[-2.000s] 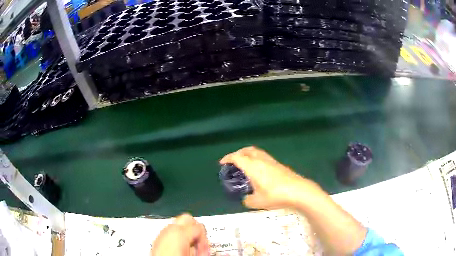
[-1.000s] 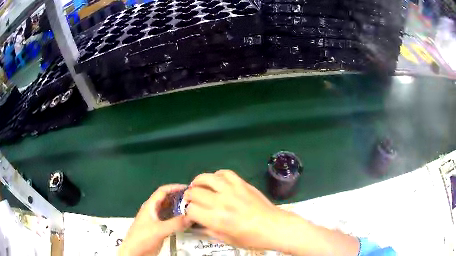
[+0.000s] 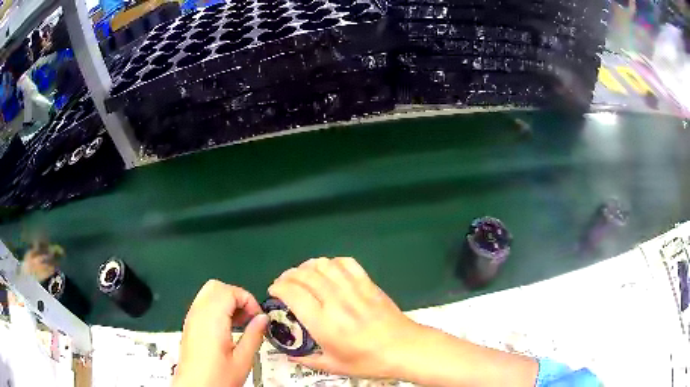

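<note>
A black cylindrical unit is held over the near paper-covered ledge, its round end with a pale inner ring and dark centre facing me. My right hand is closed around its right side and top. My left hand is at its left rim, with thumb and forefinger close together at the edge; whether they hold a small part cannot be told. The lower body of the unit is hidden by my hands.
Black units stand on the green belt at left and right, with a blurred one at far right. Another person's blurred hand is over a unit at far left. Tray stacks and a metal post stand behind.
My right hand has left the belt and now grips a unit beside my left hand. The standing units have shifted right along the belt. Another person's hand has appeared at far left.
</note>
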